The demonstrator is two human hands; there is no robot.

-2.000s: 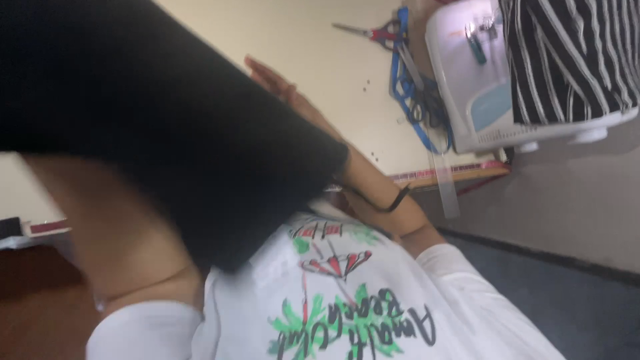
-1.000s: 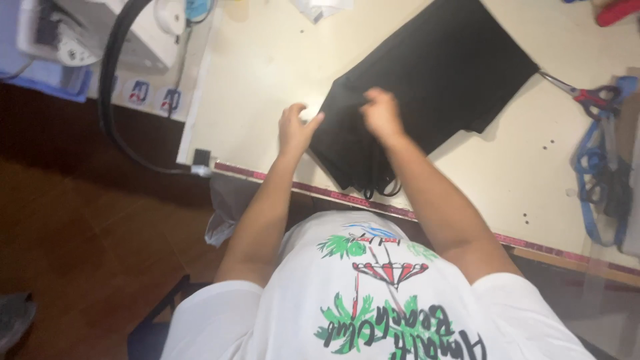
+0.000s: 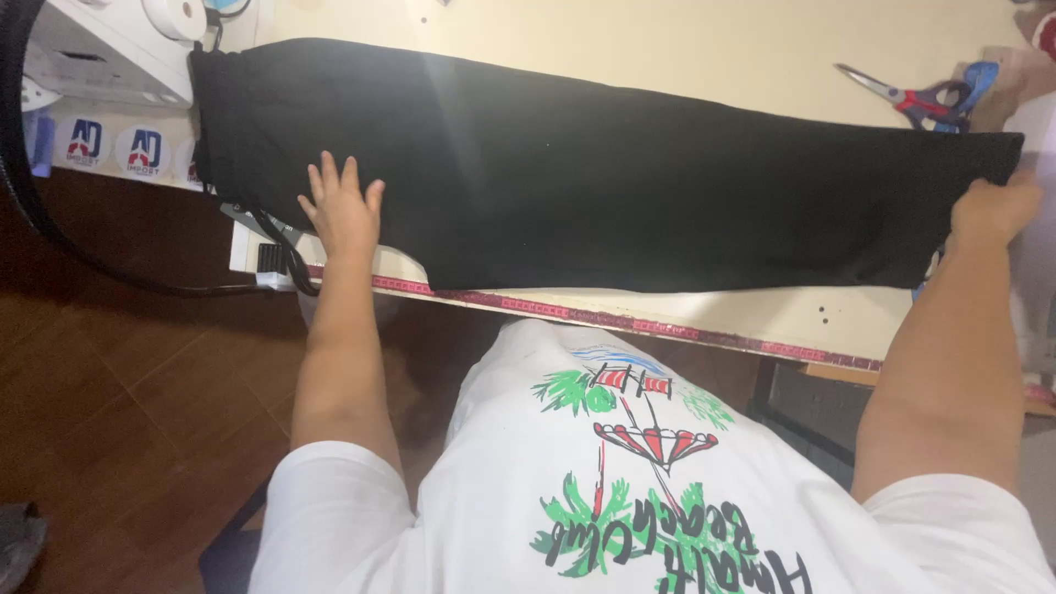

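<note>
A pair of black trousers (image 3: 627,181) lies folded lengthwise and spread flat across the cream table. Its gathered waistband and black cord are at the left, the leg hem at the right. My left hand (image 3: 342,210) rests flat on the cloth near the waistband, fingers spread, gripping nothing. At the far right my right hand (image 3: 994,210) grips the hem, its fingers partly blurred. Scissors with red and dark handles (image 3: 928,106) lie just beyond the hem end, near a blue strap (image 3: 979,81).
A pink measuring tape (image 3: 594,318) runs along the table's near edge. A white machine (image 3: 115,49) stands at the upper left, where a black cable (image 3: 107,268) loops past the table corner. Brown tiled floor (image 3: 165,388) shows at lower left.
The black trousers, a folded bundle one second ago, now stretch out along the table. My hands have moved far apart, the right one out to the hem.
</note>
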